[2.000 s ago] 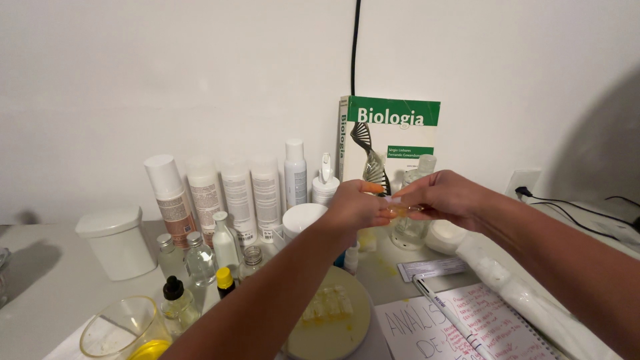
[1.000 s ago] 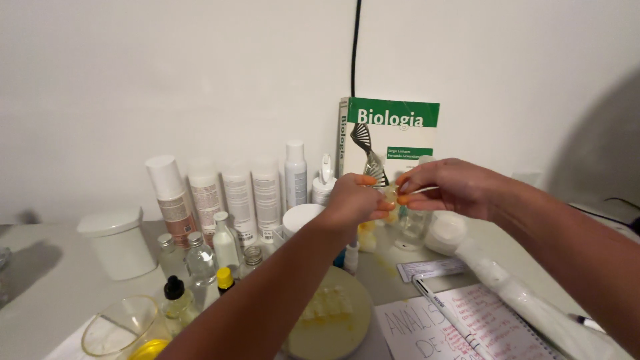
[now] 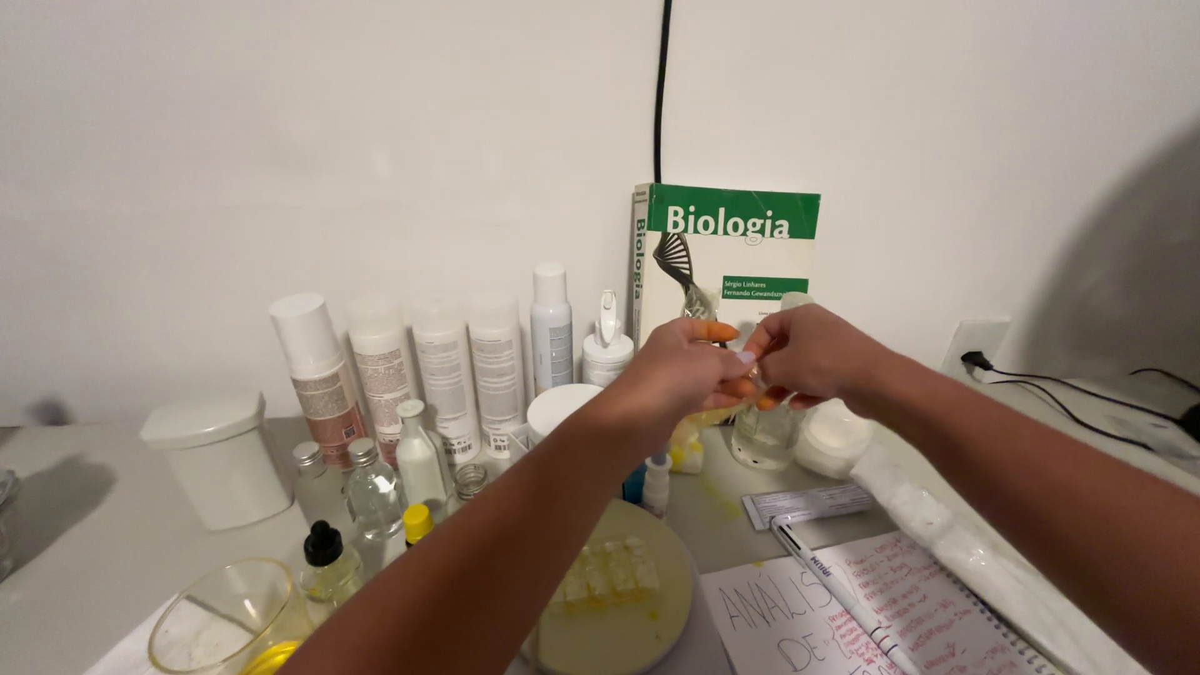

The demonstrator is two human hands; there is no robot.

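My left hand [image 3: 689, 370] and my right hand [image 3: 806, 352] meet in front of a green and white biology textbook [image 3: 741, 258]. Their fingertips, stained orange, pinch a small clear item [image 3: 757, 377] between them; what it is cannot be told. Just below my right hand stands a clear glass vessel [image 3: 764, 441] with a little in its bottom. A yellow-stained thing [image 3: 689, 452] lies beside it, partly behind my left hand. Beneath my left forearm is a round plate [image 3: 656, 623] holding a row of small clear pieces with yellow liquid.
Tall white bottles [image 3: 445, 375] line the wall at left. Small glass bottles [image 3: 375, 497], a dropper bottle [image 3: 325, 567] and a glass bowl [image 3: 225, 609] stand before them. A lidded white container [image 3: 220, 459] is at far left. A spiral notebook [image 3: 900, 600], a pen [image 3: 839, 591] and a plastic-wrapped roll [image 3: 937, 525] lie at right.
The fingers of both hands have shifted around the small item. They remain close together in front of the book.
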